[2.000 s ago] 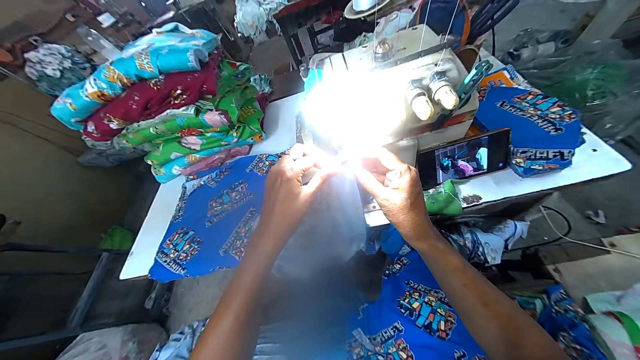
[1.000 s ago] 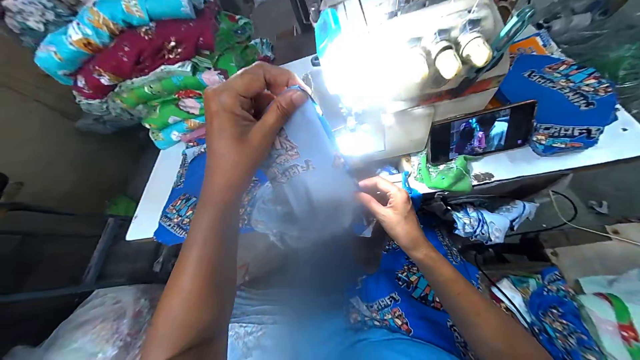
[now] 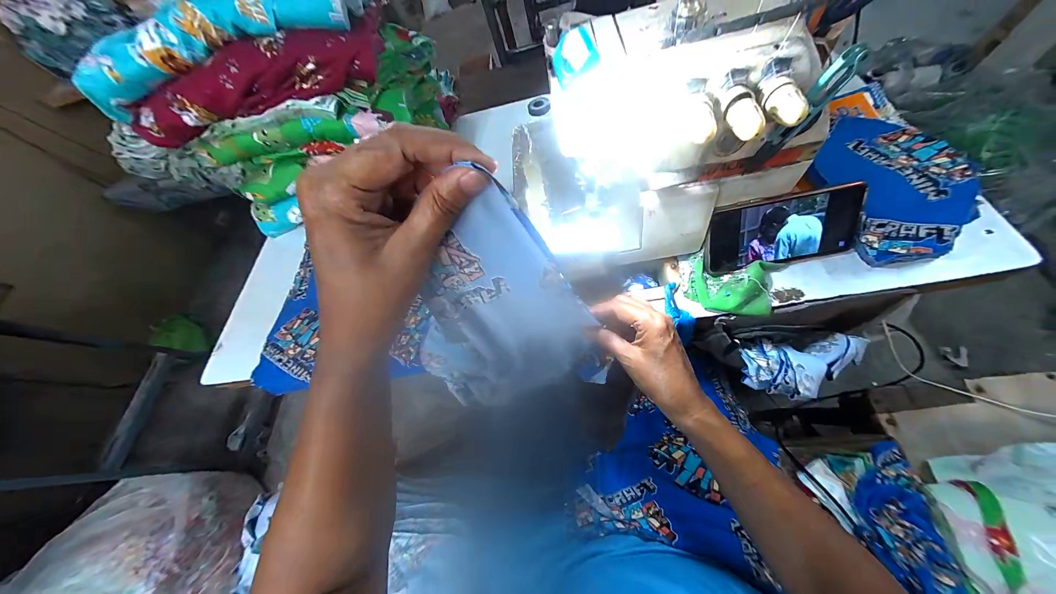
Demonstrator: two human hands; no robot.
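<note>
A piece of printed fabric (image 3: 511, 280), its pale side showing, stretches between my hands in front of the sewing machine. My left hand (image 3: 392, 194) pinches its upper corner between thumb and fingers. Lower and to the right, my right hand (image 3: 648, 342) pinches the other end of the same edge. The overlock-type sewing machine (image 3: 676, 165) stands behind, its lamp glare hiding the needle area. Blue printed fabric (image 3: 289, 351) lies on the white table at the left, partly behind my left arm. More blue printed fabric (image 3: 685, 462) drapes over my lap.
Folded colourful cloths (image 3: 256, 74) are stacked at the back left. A phone (image 3: 788, 227) leans at the machine's right, beside a green cloth (image 3: 730, 285) and stacked blue pieces (image 3: 916, 181). Scissors (image 3: 813, 103) with teal handles rest against the machine. The white table's edge (image 3: 1006, 243) runs right.
Both hands were close together at the machine two seconds ago. They have since moved apart, left hand up and left, right hand lower, with the fabric stretched between them. The view has moved closer.
</note>
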